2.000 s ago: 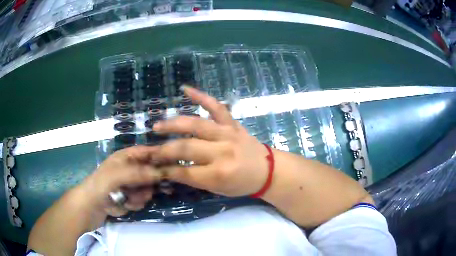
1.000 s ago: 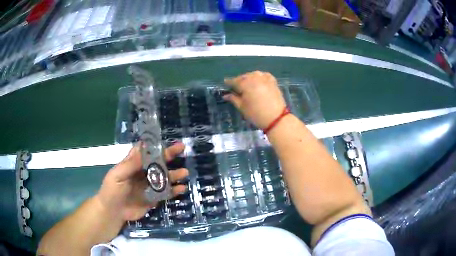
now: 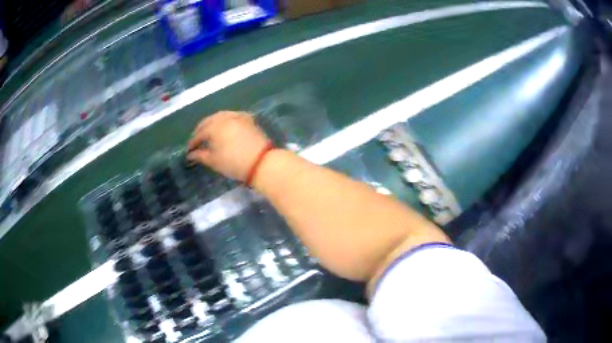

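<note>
The clear blister tray (image 3: pixel 218 234) lies tilted across the view on the belt. Its left columns hold rows of small dark components (image 3: pixel 161 264); the pockets further right look glassy. My right hand (image 3: pixel 231 146) is over the tray's far edge, fingertips pinched together at the top of a column beside the filled ones. A small dark component (image 3: pixel 203 145) shows between the fingertips, blurred; whether it touches the pocket cannot be told. My left hand is not in view.
A metal carrier strip (image 3: pixel 419 175) lies right of the tray. A blurred pale strip (image 3: pixel 35 324) is at the lower left. Across the belt are clear trays (image 3: pixel 114 80) with red dots and blue bins (image 3: pixel 194 25). Shiny wrapped material (image 3: pixel 530 208) is at the right.
The view has turned, so the tray appears tilted and further left. My left hand and the metal strip it held have left view. My right hand remains at the tray's far side, still pinched.
</note>
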